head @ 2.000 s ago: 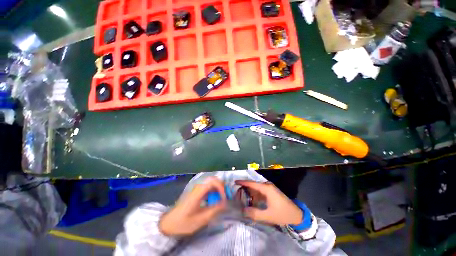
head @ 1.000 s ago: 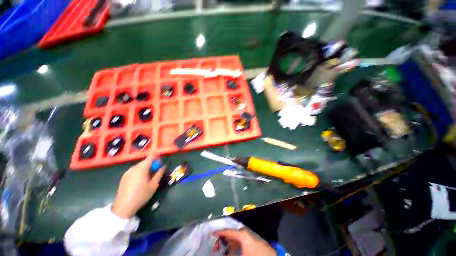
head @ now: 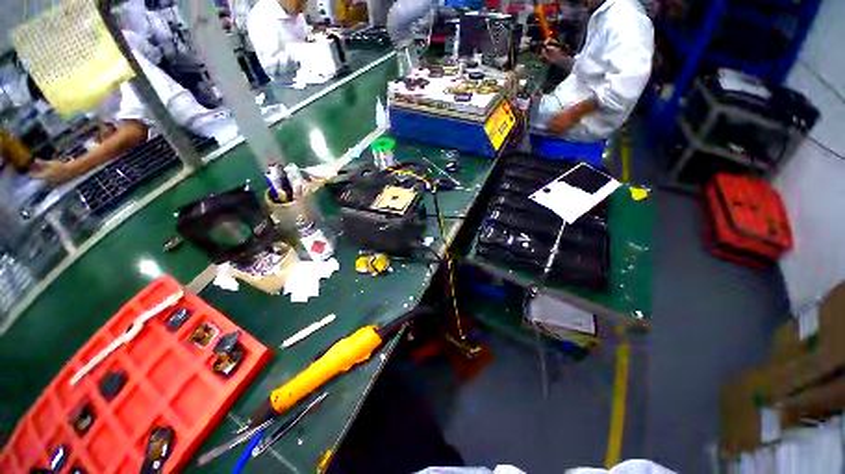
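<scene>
No hand of mine shows; only bits of white sleeve or gown (head: pixel 491 469) show at the bottom edge. The red parts tray (head: pixel 185 396) lies at the lower left with black units in some pockets. An open unit with gold-orange inside (head: pixel 228 355) sits near its right corner. The orange-yellow electric screwdriver (head: pixel 326 369) lies on the green bench right of the tray. Silver tweezers (head: pixel 291 424) and a flat silver strip (head: pixel 232 442) lie by its nose. Part of the blue rod (head: pixel 247 452) shows at the bottom. The pale wooden-handled tool (head: pixel 308 330) lies above the screwdriver.
A cardboard box (head: pixel 264 268) with scraps, a black case (head: pixel 382 218) and yellow tape roll (head: pixel 372 264) stand behind. A blue box (head: pixel 443 125) is farther back. Black trays (head: pixel 547 222) lie on the right bench. A person in white (head: pixel 611 69) works beyond. Red crates (head: pixel 749 218) stand on the floor.
The view has swung right and up. The tray and tools now show at the lower left. Both hands, seen earlier near the bench edge, have left the picture.
</scene>
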